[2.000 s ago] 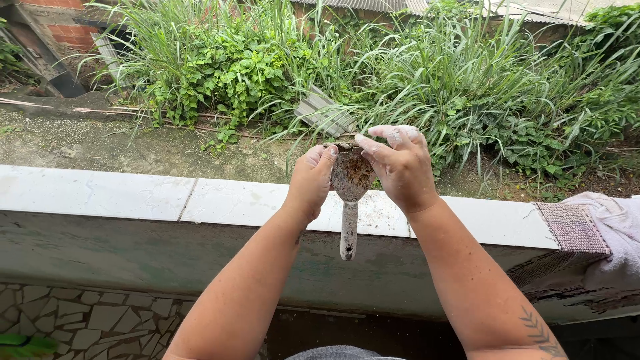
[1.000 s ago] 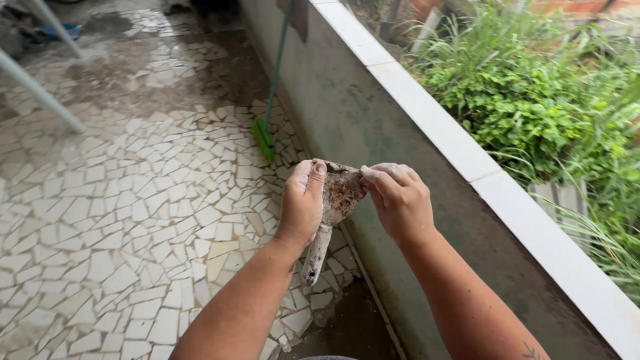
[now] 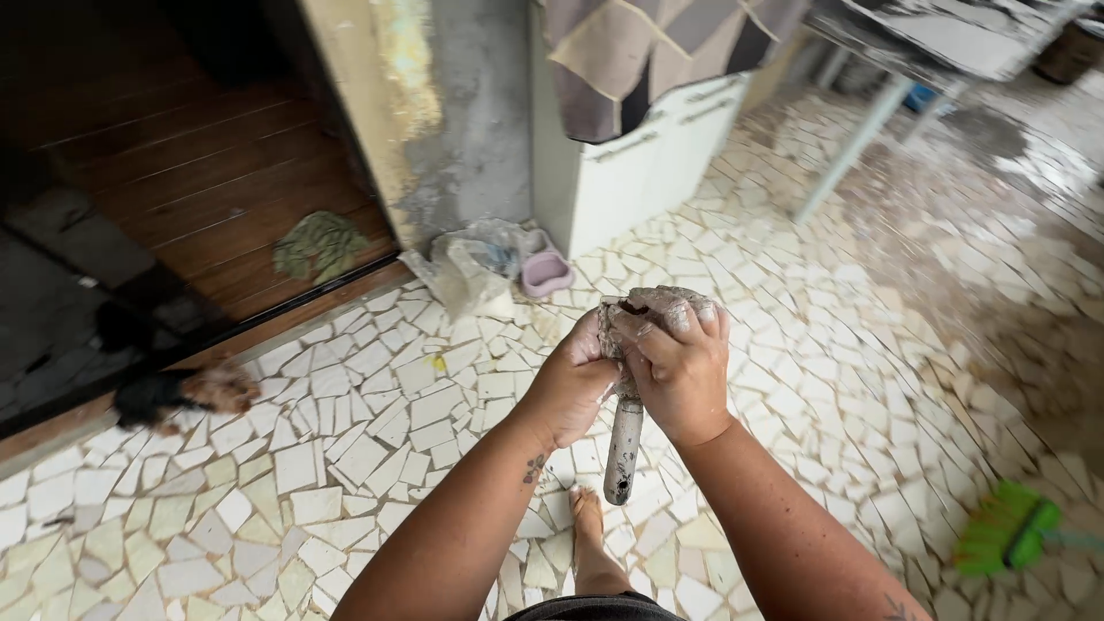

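Note:
A putty knife (image 3: 624,448), its blade crusted with dried residue, is held between both hands near the middle of the view, its pale, stained handle pointing down. My left hand (image 3: 573,379) grips the blade's left side, with the thumb across the front. On the blade's right side and top lies my right hand (image 3: 677,362), fingers curled over the crusted part. Whitish residue coats the fingers of both hands. The fingers hide most of the blade, so its outline cannot be told.
A small dog (image 3: 185,395) is by the doorway at left. A plastic bag (image 3: 470,267) and a lilac pet bowl (image 3: 547,272) stand near a white cabinet (image 3: 642,177). A green broom head (image 3: 1007,528) is at lower right, a table (image 3: 931,43) at upper right. A bare foot shows below.
The view has swung from the outer ledge and plants to the tiled floor and doorway. My right hand has closed further over the blade, which stays between both hands.

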